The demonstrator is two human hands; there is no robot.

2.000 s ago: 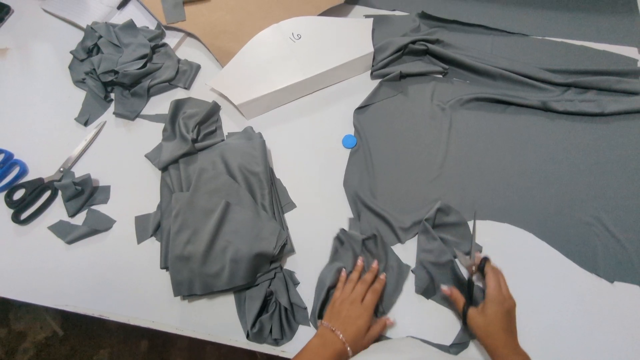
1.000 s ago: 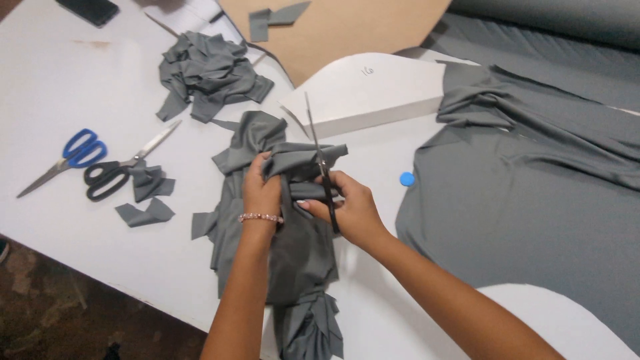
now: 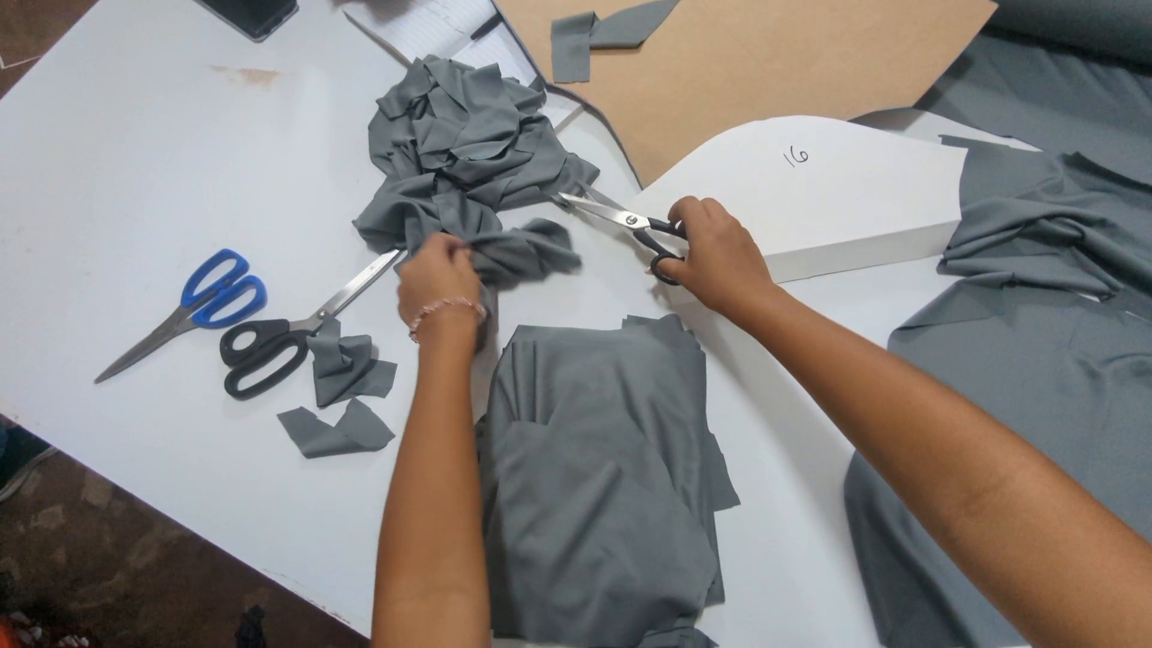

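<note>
My left hand [image 3: 441, 283], with a beaded bracelet at the wrist, grips a bunched grey fabric piece [image 3: 526, 252] at the near side of a heap of grey fabric scraps [image 3: 468, 126]. My right hand [image 3: 720, 247] holds black-handled scissors [image 3: 630, 219] by the loops. Their blades are parted and point left, tips beside the heap's right edge. Nearer me lies a stack of folded grey fabric [image 3: 603, 468], touched by neither hand. Part of the held piece is hidden behind my left hand and wrist.
Left of my hands lie blue-handled scissors [image 3: 193, 310], another black-handled pair [image 3: 288, 346] and small grey scraps [image 3: 337, 430]. A white pattern piece [image 3: 810, 198] and brown card [image 3: 765, 63] are behind. Grey cloth [image 3: 1044, 387] spreads at right. A phone [image 3: 252, 13] and notebook [image 3: 432, 27] lie at the back.
Both hands have moved from over the folded stack to the scrap heap. The crumpled fabric held above the stack one second ago is now beside the heap. The view has shifted.
</note>
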